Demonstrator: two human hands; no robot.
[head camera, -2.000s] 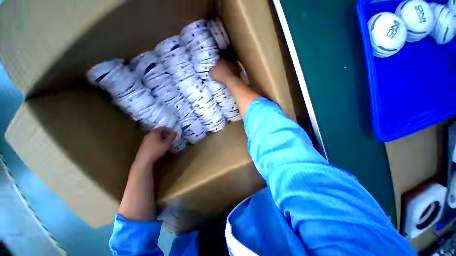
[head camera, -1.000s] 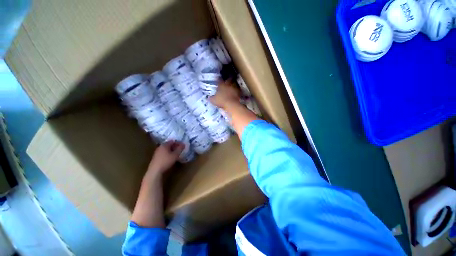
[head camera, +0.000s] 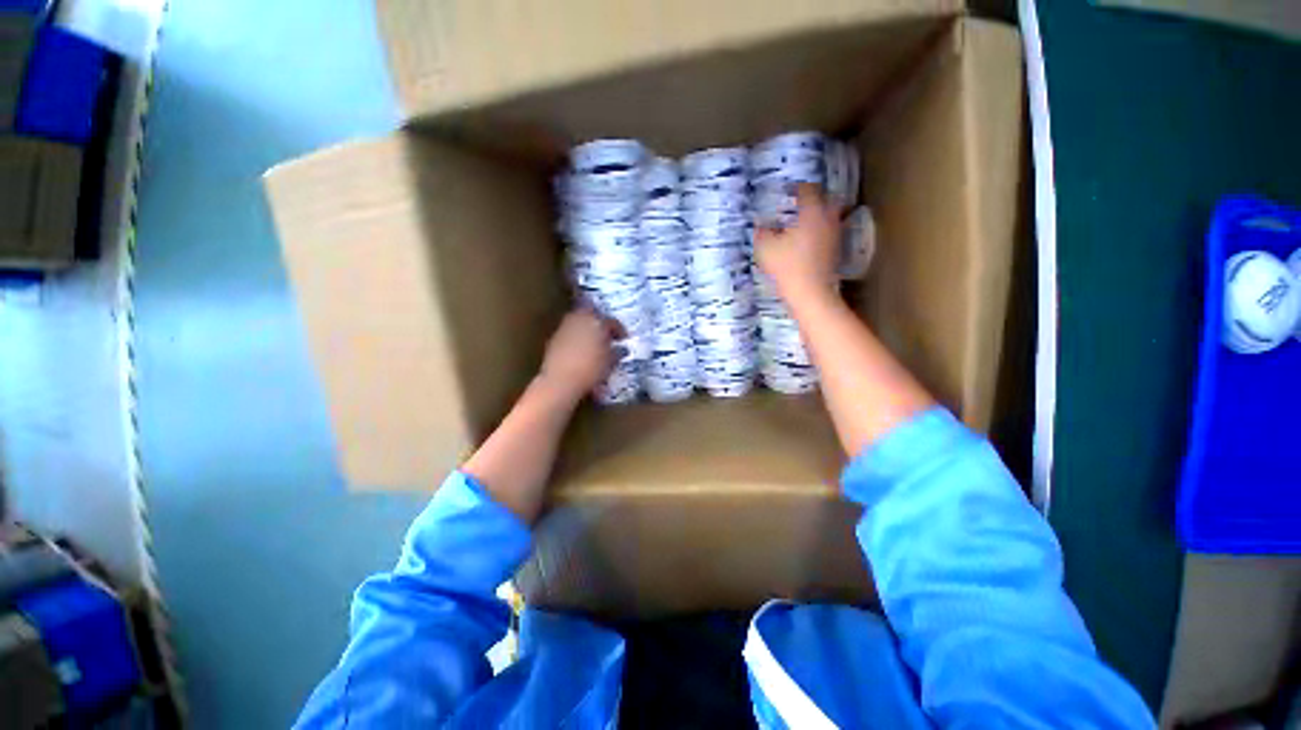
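Several rows of white plastic rings (head camera: 721, 285) lie side by side inside the large open brown carton (head camera: 685, 454). Their edges show dark marks. My left hand (head camera: 582, 352) is at the near left end of the leftmost row, its fingers curled against the rings. My right hand (head camera: 802, 250) lies on the right-hand row near its far part, fingers on the rings. The fingertips of both hands are partly hidden, so I cannot tell whether either grips a ring. A few more rings (head camera: 858, 243) sit against the carton's right wall.
A green-matted bench (head camera: 1120, 357) with a white edge runs along the carton's right side. It bears a blue tray (head camera: 1241, 485) with white printed covers (head camera: 1261, 301). Blue and brown boxes (head camera: 86, 649) stand at the left edge. Carton flaps (head camera: 357, 314) stick out left.
The view has turned and shifted, so the carton now appears upright and central, and the blue tray is farther right. Both hands remain at the ring rows.
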